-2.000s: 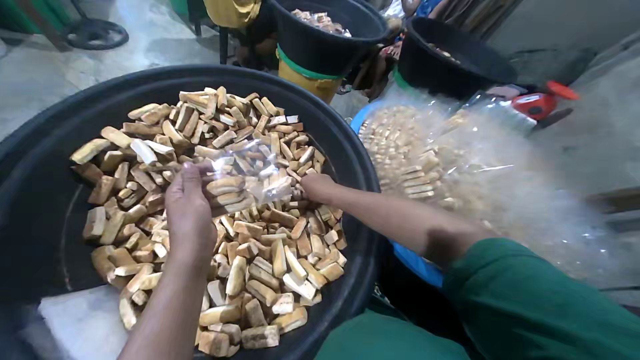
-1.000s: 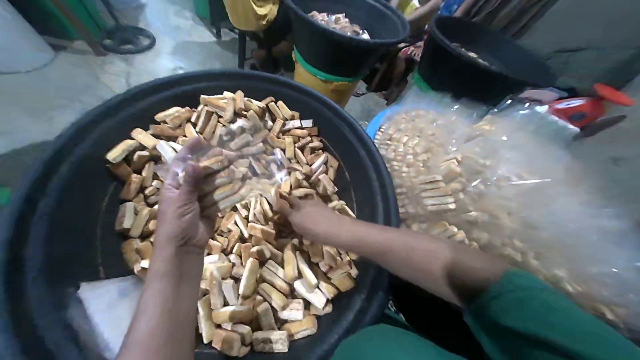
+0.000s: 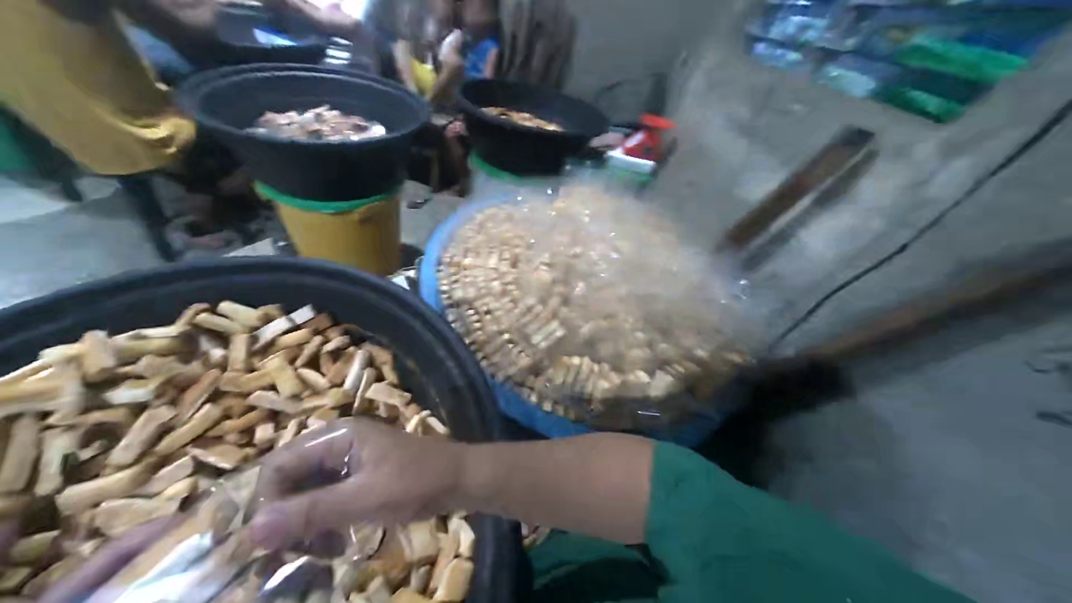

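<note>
A big black tub (image 3: 452, 360) full of cut bread sticks (image 3: 201, 410) fills the lower left. Over the bread, my right hand (image 3: 352, 486) grips the edge of a clear plastic bag (image 3: 201, 536) between thumb and fingers. Bread sticks show through the blurred bag. My left hand (image 3: 117, 561) is partly visible at the bottom left, under or beside the bag; most of it is hidden or out of frame, and its grip is unclear.
Right of the tub, a blue basin (image 3: 536, 412) holds bread pieces and clear bags. Behind stand a black tub (image 3: 301, 155) on a yellow bucket (image 3: 343, 234) and another black tub (image 3: 536, 159). A person in yellow (image 3: 84, 92) is at upper left.
The view has swung to the right. My hands have come together around the bag low in the frame; a second ago the right hand was among the bread sticks.
</note>
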